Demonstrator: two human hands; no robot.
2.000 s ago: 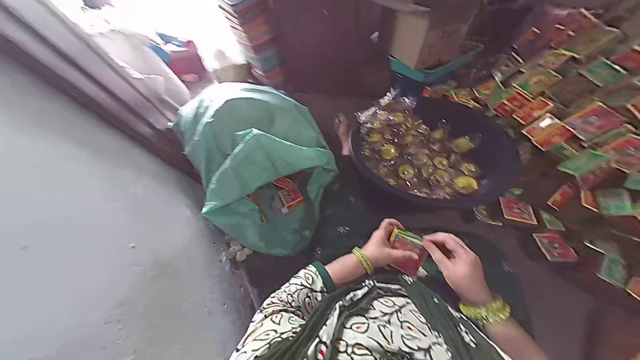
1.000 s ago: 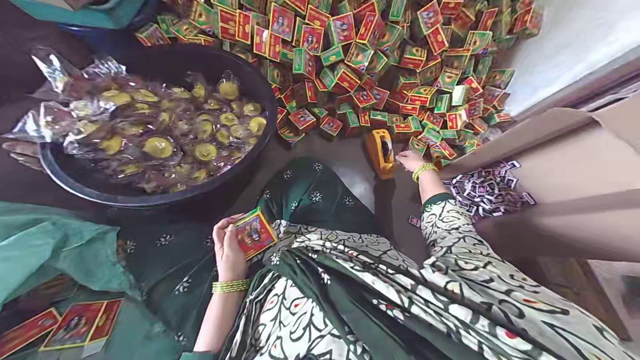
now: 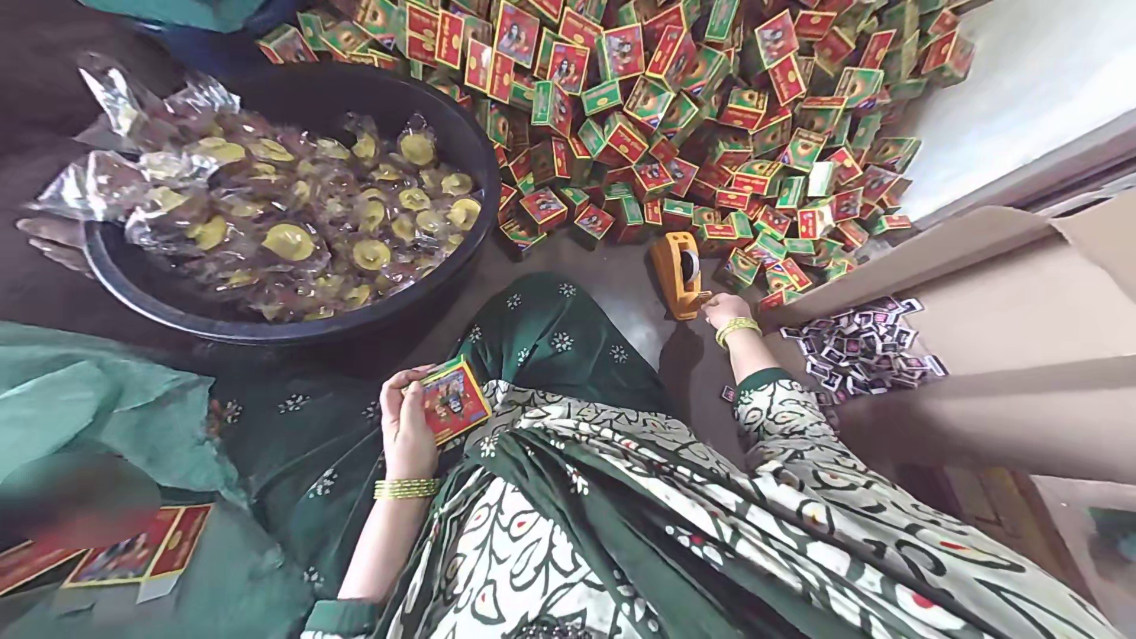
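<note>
My left hand [image 3: 408,426] holds a small red and green printed cardboard box [image 3: 454,401] by its left edge, over my lap. Out to the right, my right hand [image 3: 726,311] is at the lower end of a yellow tape dispenser [image 3: 679,273] that stands on the floor. The fingertips of that hand are bunched at the dispenser's edge; whether they hold a piece of tape cannot be told. A roll sits in the dispenser. Beyond it lies a large heap of similar red and green boxes [image 3: 626,138].
A dark plastic tub [image 3: 293,330] at left holds clear-wrapped items with yellow round parts. Another person's hand [image 3: 55,241] is beside its rim. Flat printed cartons [image 3: 133,550] lie on green cloth [image 3: 106,417]. An open cardboard carton [image 3: 994,328] at right has small dark packets [image 3: 865,346] by it.
Two seconds ago both my hands were at the small box; now only the left holds it, and the right is at the tape dispenser. The view has swung strongly to the right.
</note>
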